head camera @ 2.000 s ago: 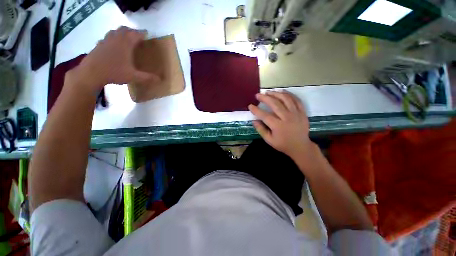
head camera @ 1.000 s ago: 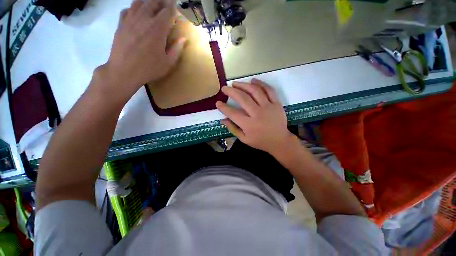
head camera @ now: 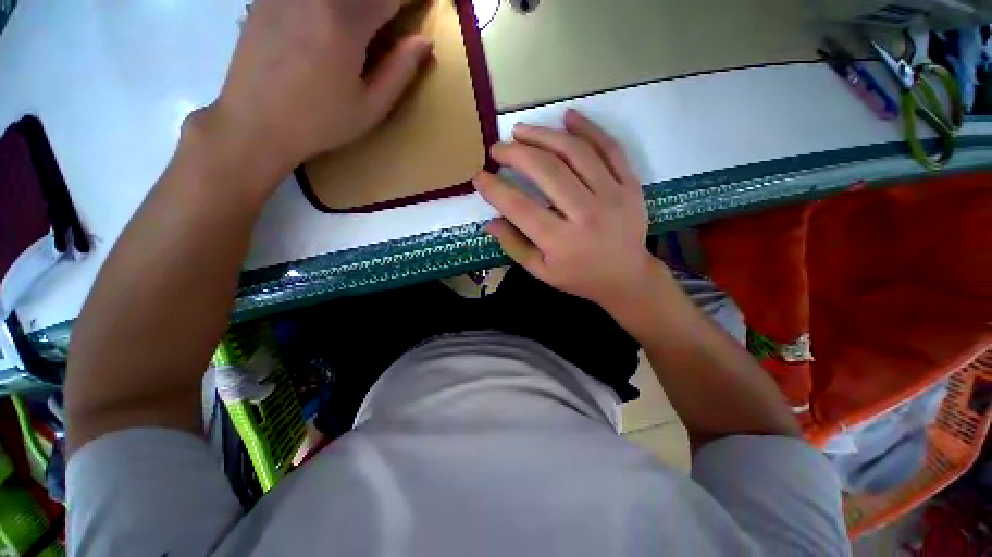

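The tan template [head camera: 408, 147] lies on a maroon pocket piece [head camera: 479, 76], which shows as a thin dark border along the right and lower edges. My left hand [head camera: 315, 71] lies flat over the template's upper left part, thumb apart, fingertips cut off by the top edge. My right hand [head camera: 571, 207] rests on the table edge with its fingers spread, fingertips at the piece's lower right corner. The needle and presser foot are out of the picture at the top.
Another maroon piece with a white band [head camera: 31, 201] lies at the far left. Scissors with yellow-green handles [head camera: 928, 114] and a purple tool [head camera: 865, 82] lie at the right. Red-orange cloth [head camera: 870, 294] hangs over an orange crate [head camera: 941, 435]. A lime-green frame [head camera: 256, 435] stands below left.
The template, first held by my left hand beside the maroon piece, is now on top of it. In the last second the view has shifted, and the maroon border shows narrower.
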